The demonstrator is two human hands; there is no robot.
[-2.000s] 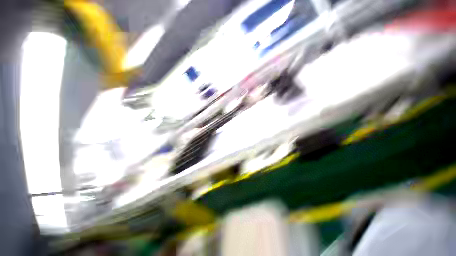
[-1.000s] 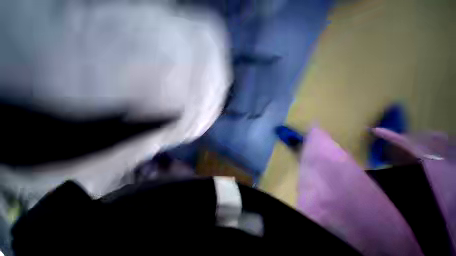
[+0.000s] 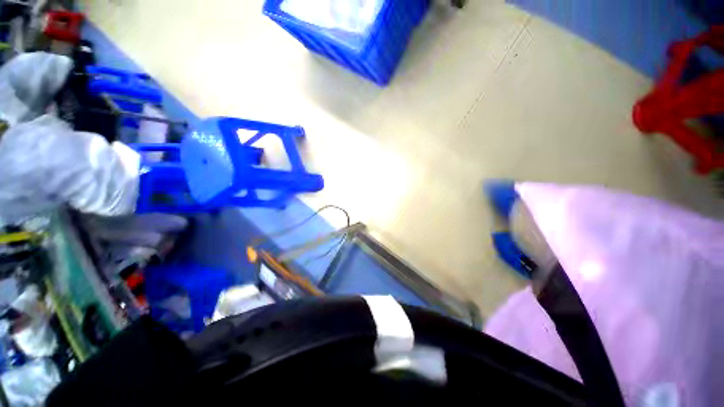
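Neither of my hands can be made out. A black curved band [image 3: 302, 334] with a white strip [image 3: 389, 322] on it fills the bottom of the view, very close. A pink smock [image 3: 627, 262] hangs at the lower right, with a dark strap across it and blue shoes [image 3: 508, 230] beside its edge. Nearest beyond the band, a dark metal frame [image 3: 405, 274] with an orange-edged part stands on the floor.
A blue stool [image 3: 238, 163] stands left of centre. A blue crate [image 3: 357, 36] is at the top, a red stool [image 3: 687, 99] at the right. A person in a pale smock [image 3: 67, 163] sits by the green bench [image 3: 79, 270] at the left.
The view has swung from the bright bench line to the floor and sharpened. The large pale blurred shape has gone; stools, crate and seated person now show. The pink smock fills more of the right.
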